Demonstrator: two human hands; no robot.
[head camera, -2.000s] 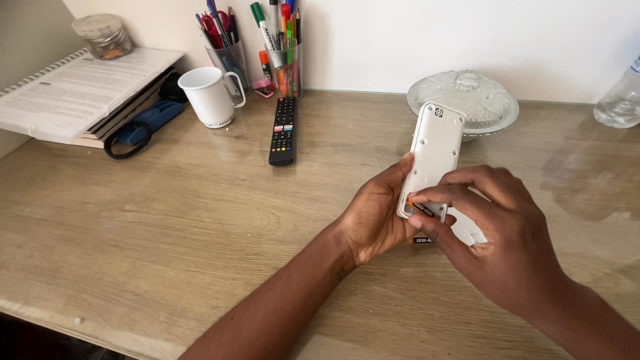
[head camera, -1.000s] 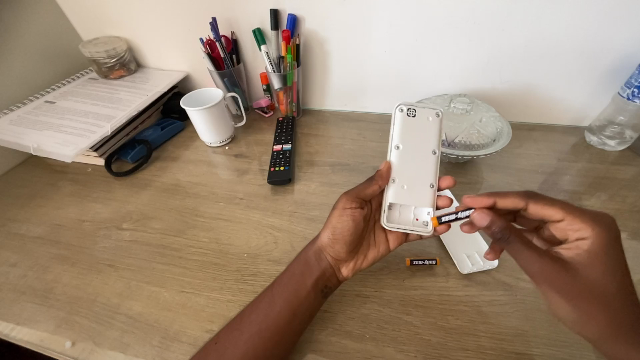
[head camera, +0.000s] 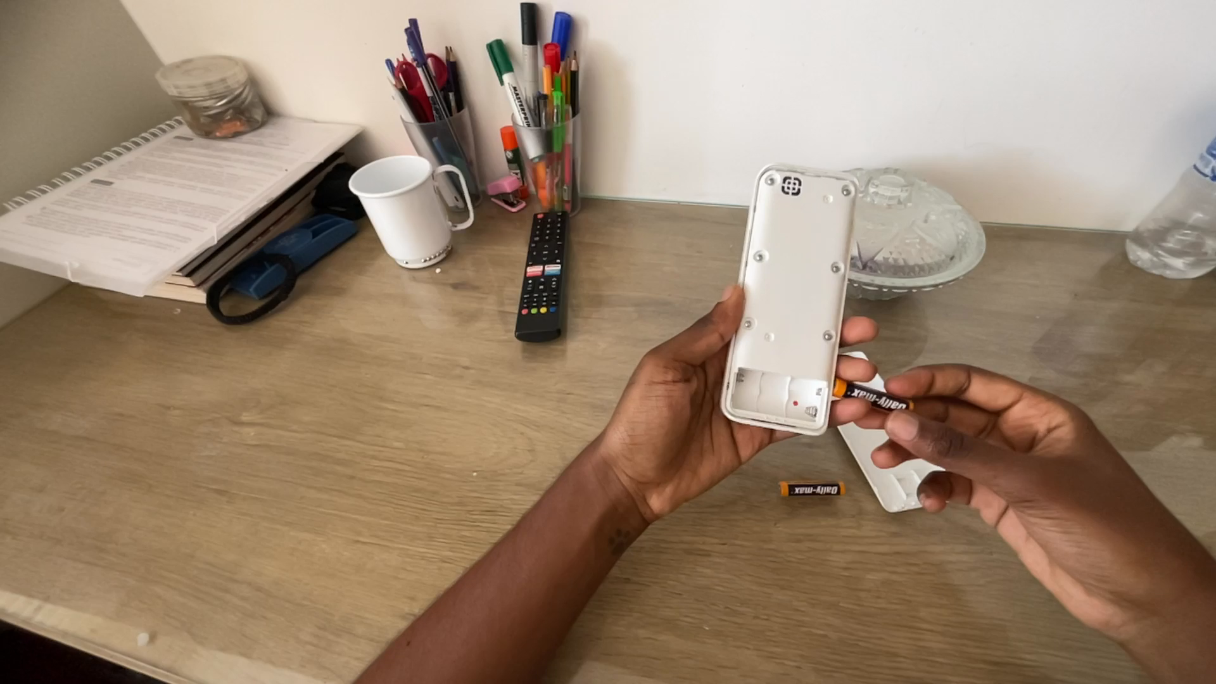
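My left hand (head camera: 679, 408) holds a white remote control (head camera: 793, 294) upright with its back toward me. Its battery compartment, at the lower end, is uncovered and has no battery in it. Between the thumb and fingers of my right hand (head camera: 997, 456) is an orange-and-black battery (head camera: 872, 395), just right of the compartment and close to my left fingertips. A second battery (head camera: 812, 489) of the same kind lies on the wooden table below the remote. The white battery cover (head camera: 883, 465) rests on the table, partly hidden behind my right fingers.
A black remote control (head camera: 542, 275) lies near a white mug (head camera: 404, 209). Behind stand two pen holders (head camera: 560, 161), (head camera: 446, 142). Papers (head camera: 171, 199) with a jar (head camera: 214, 100) on top are at left. A glass dish (head camera: 912, 237) and a plastic bottle (head camera: 1178, 228) stand at the back right.
Two seconds ago my right fingers held a battery at the compartment; they have since moved off to its right with the battery. The loose battery and cover now show more fully.
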